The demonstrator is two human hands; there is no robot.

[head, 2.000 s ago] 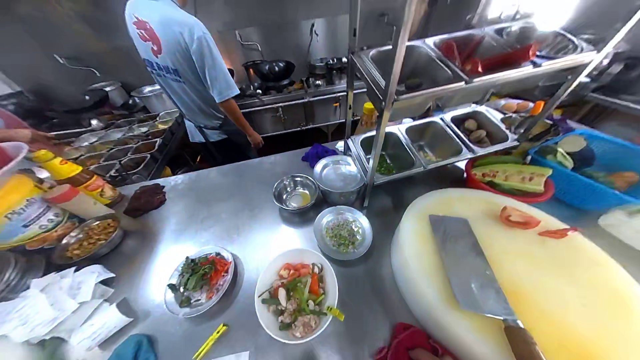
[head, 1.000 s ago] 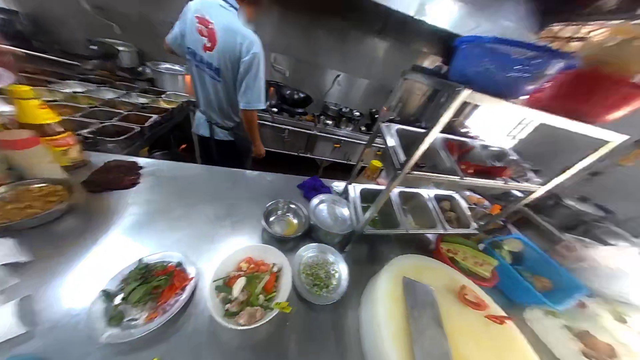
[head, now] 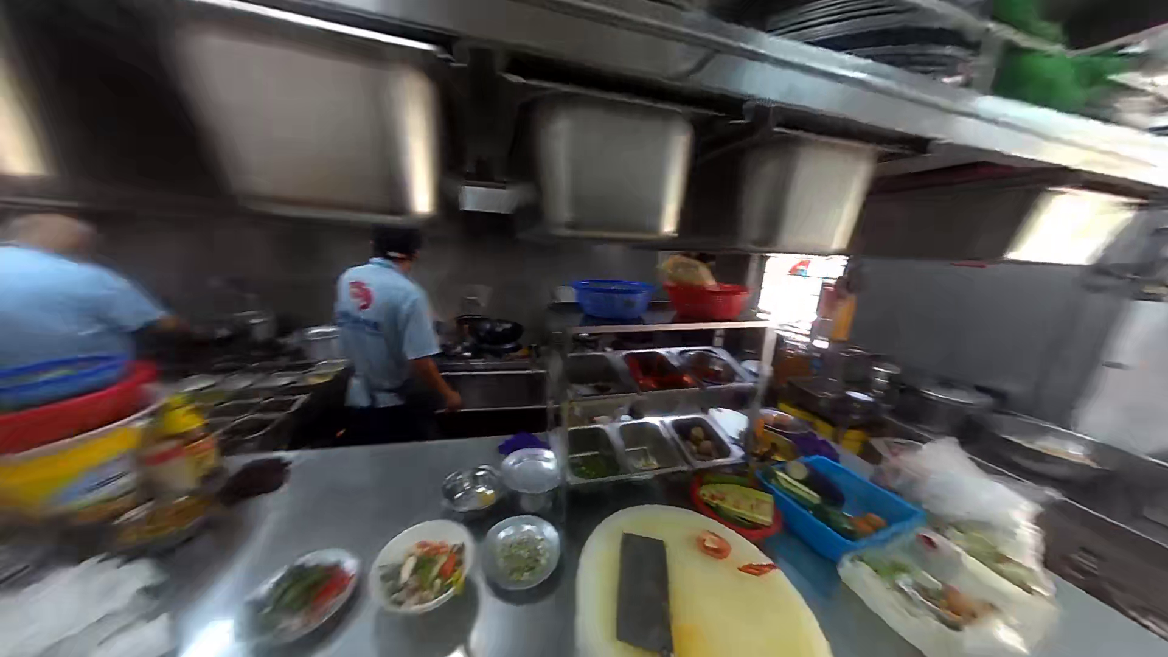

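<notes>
Neither of my hands shows in the head view. A cleaver lies on the round cutting board at the bottom centre, with a cut tomato piece and red slices to its right. Left of the board stand a metal bowl of chopped greens, a white bowl of mixed salad and an oval plate of leaves and red strips. Two more metal bowls, one nearly overlapping the other, stand behind them: a left one and a right one.
A rack holds metal food pans behind the board. A blue basket of vegetables, a red bowl and plastic bags stand at right. Bottles and papers lie at left. Two co-workers stand beyond the counter, one at centre-left, one far left.
The view has swung upward, bringing the range hood and the left co-worker into sight. A hand near the cleaver's handle in the oldest frame is out of view now.
</notes>
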